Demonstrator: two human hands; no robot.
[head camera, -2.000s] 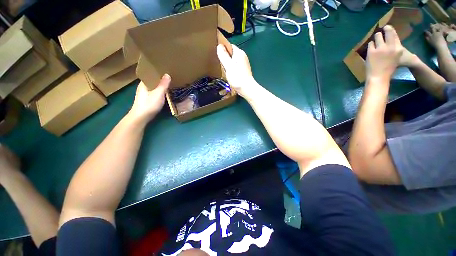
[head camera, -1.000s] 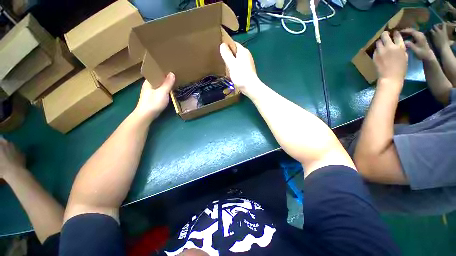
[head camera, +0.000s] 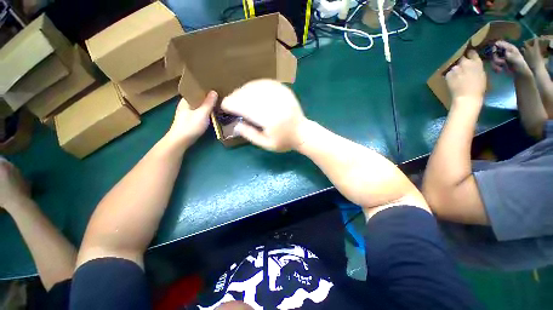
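An open brown mailer box (head camera: 233, 56) stands on the green bench with its lid raised at the back and its ear flaps out. My left hand (head camera: 195, 117) grips the box's left side, thumb at the inner edge. My right hand (head camera: 267, 115) is over the tray, blurred, with thumb and fingers reaching down into it. It covers most of the contents. Only a bit of black cable (head camera: 224, 116) and a pale patch show at the tray's left. Whether the right fingers hold anything is hidden.
Closed and part-open mailer boxes (head camera: 97, 120) are piled at left. A black device with yellow edges and white cables (head camera: 359, 37) lie at the back. A black rod or cable (head camera: 393, 103) crosses the bench. At right, another person's hands work in a box (head camera: 441, 85). Another person's forearm shows at far left.
My right hand has left the box's right side and moved left over the tray, hiding the contents. My left hand still holds the left side. The neighbour's hand now lifts something dark.
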